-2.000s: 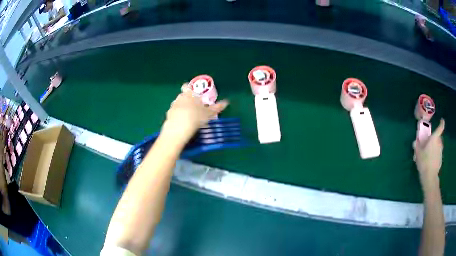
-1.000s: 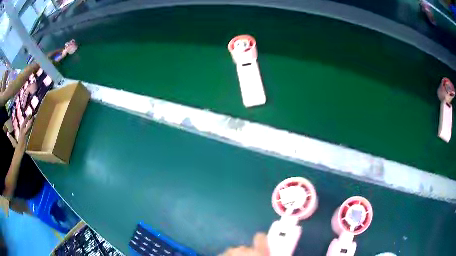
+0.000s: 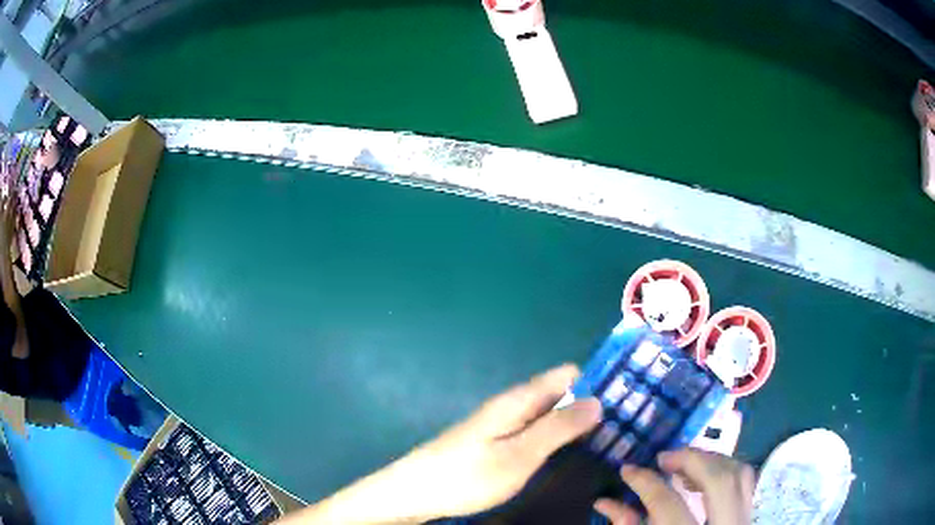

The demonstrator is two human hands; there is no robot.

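Observation:
Both hands are on a dark, blue-edged parts sheet [image 3: 661,381] with rows of small shiny cells. My left hand [image 3: 523,436] grips its left side. My right hand [image 3: 687,487] is at its lower right, fingers bent over it; whether they grip it is unclear. Two pink fans lie side by side just beyond the sheet: the left fan [image 3: 666,299] has its handle mostly hidden under the sheet, and the right fan [image 3: 736,351] shows part of its handle beside my right hand. A whitish paste dish [image 3: 803,482] lies right of my right hand.
A worn whitish rail [image 3: 461,164] crosses behind the bench. Beyond it the green belt carries a fan [image 3: 540,77] and another fan [image 3: 927,133] at the right edge. An open cardboard box [image 3: 103,210] is at left, stacked parts trays [image 3: 195,482] lower left. Another person's arm shows at far left.
The two fans first lay on the belt side and now lie together on the bench. The sheet has come from the lower left to over their handles, with both hands on it. The view has shifted down.

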